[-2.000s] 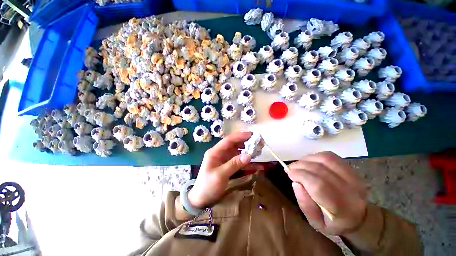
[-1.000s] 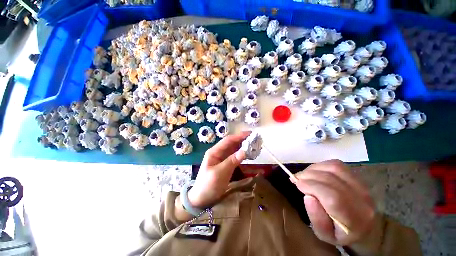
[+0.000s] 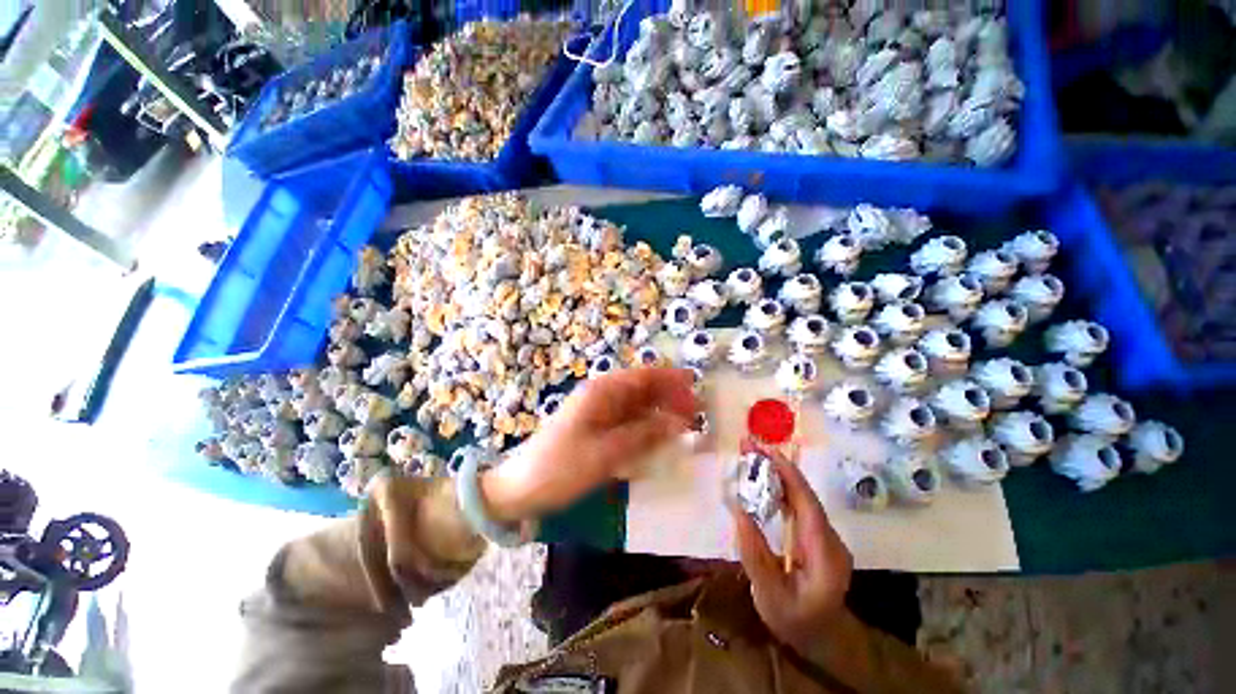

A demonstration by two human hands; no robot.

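Note:
My right hand (image 3: 802,549) holds a pale ridged craft piece (image 3: 758,485) in its fingertips, just below the red disc (image 3: 771,420) on the white sheet (image 3: 935,532). Part of the thin wooden stick (image 3: 789,540) shows against the same hand. My left hand (image 3: 596,437) is blurred, stretched over the near edge of the heap and the sheet's left part. A ridged piece partly shows by its fingertips; I cannot tell whether they touch it. Spaced rows of pale pieces (image 3: 960,401) stand at right. A heap of small grey-orange parts (image 3: 522,305) lies left of centre.
Darker grey pieces (image 3: 278,423) cluster at far left. A blue bin (image 3: 292,264) stands behind them. A large blue bin (image 3: 813,174) of pale pieces and a smaller bin of orange-grey parts are at the back. A blue tray (image 3: 1132,319) is at right.
The craft piece is now in my right hand instead of my left. My left hand has moved up and left, away from it. The view has tilted up, showing more of the back bins.

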